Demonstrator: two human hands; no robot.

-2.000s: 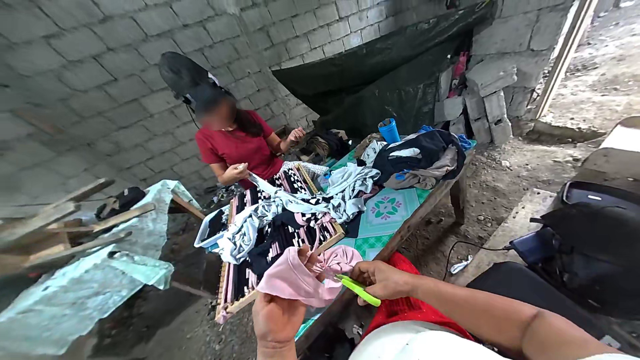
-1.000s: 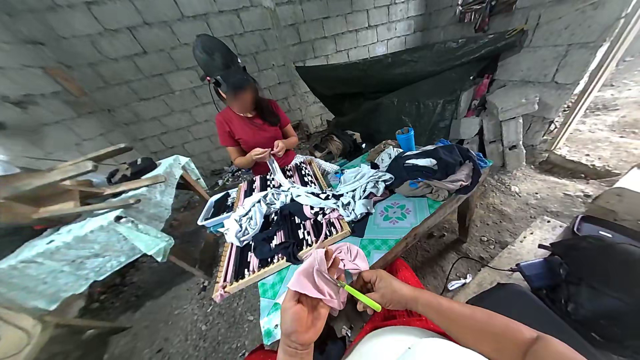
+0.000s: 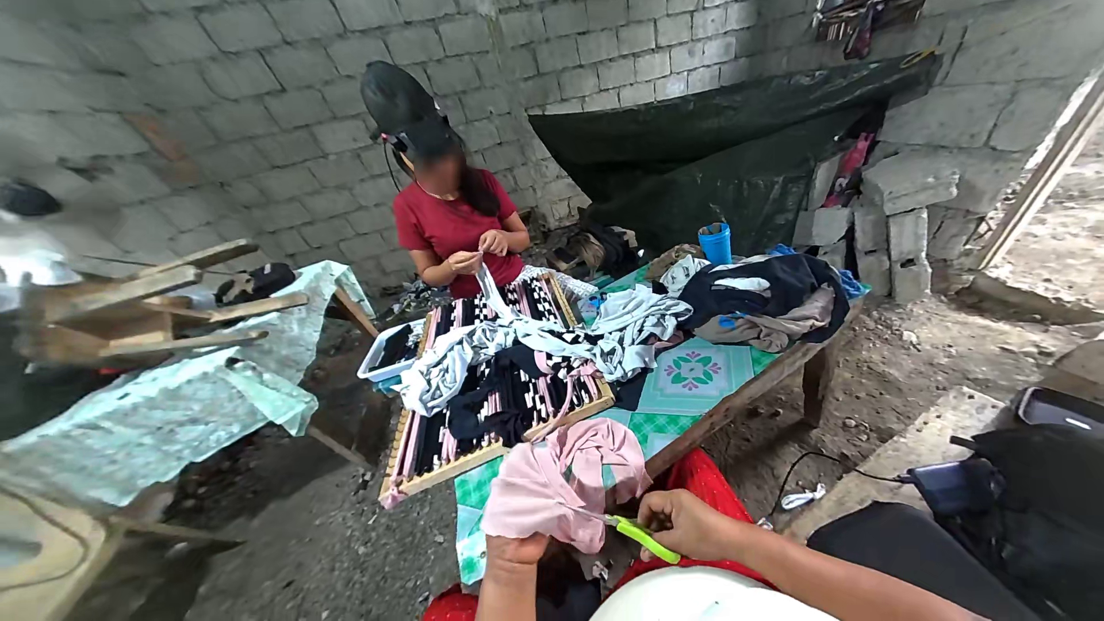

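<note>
My left hand [image 3: 516, 552] holds up a bunched piece of pink cloth [image 3: 539, 492] from below, its fingers mostly hidden under the fabric. In my right hand [image 3: 681, 522] is a pair of scissors with yellow-green handles [image 3: 645, 540]; the blades meet the cloth's right part, and whether they are open I cannot tell. Just beyond the cloth, a wooden frame with pegs [image 3: 466, 470] carries black, pink and white fabric strips. Light grey cloth [image 3: 448, 362] and black cloth [image 3: 496, 397] lie across it.
Across the table [image 3: 733, 401], a person in a red shirt [image 3: 453, 224] handles a light strip. A blue cup [image 3: 715, 244] and a dark cloth pile [image 3: 768, 297] stand at the far right end. A white plastic tub [image 3: 388, 354] is left of the frame. A black bag [image 3: 1044, 500] lies at right.
The pink cloth is spread wider over my left hand than one second ago. The person opposite has brought both hands together in front of the chest since the earliest frame.
</note>
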